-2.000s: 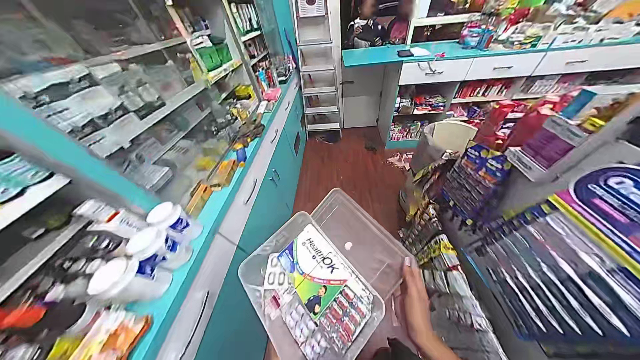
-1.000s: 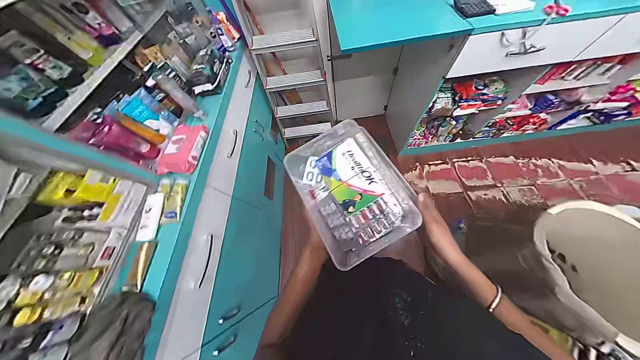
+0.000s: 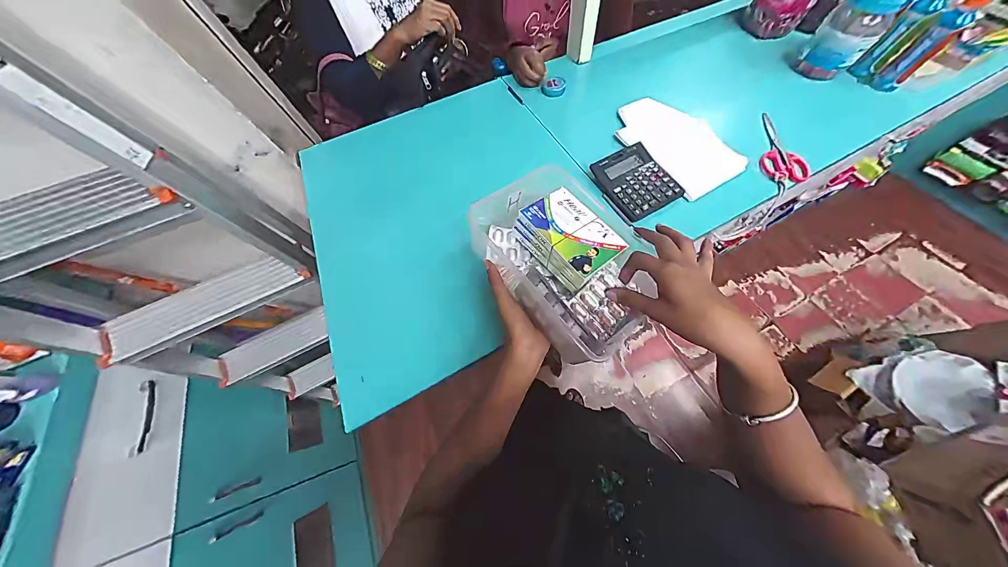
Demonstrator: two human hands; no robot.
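My left hand grips the left side of a clear plastic box, which is tilted at the edge of the turquoise counter. Inside lie a printed carton and several blister packs of capsules. My right hand is over the box's right side, fingers spread, its fingertips at the blister packs; whether they pinch one is not clear. Just beyond the box are a black calculator and white paper sheets.
Red-handled scissors and a small round tin lie on the counter, with plastic jars at the back right. Two people stand across it; one person's hand rests by the tin. An aluminium stepladder stands at left.
The view has moved up to the counter. The box, held between both hands earlier, is now at the counter's edge, and my right hand has moved from its side to over its contents.
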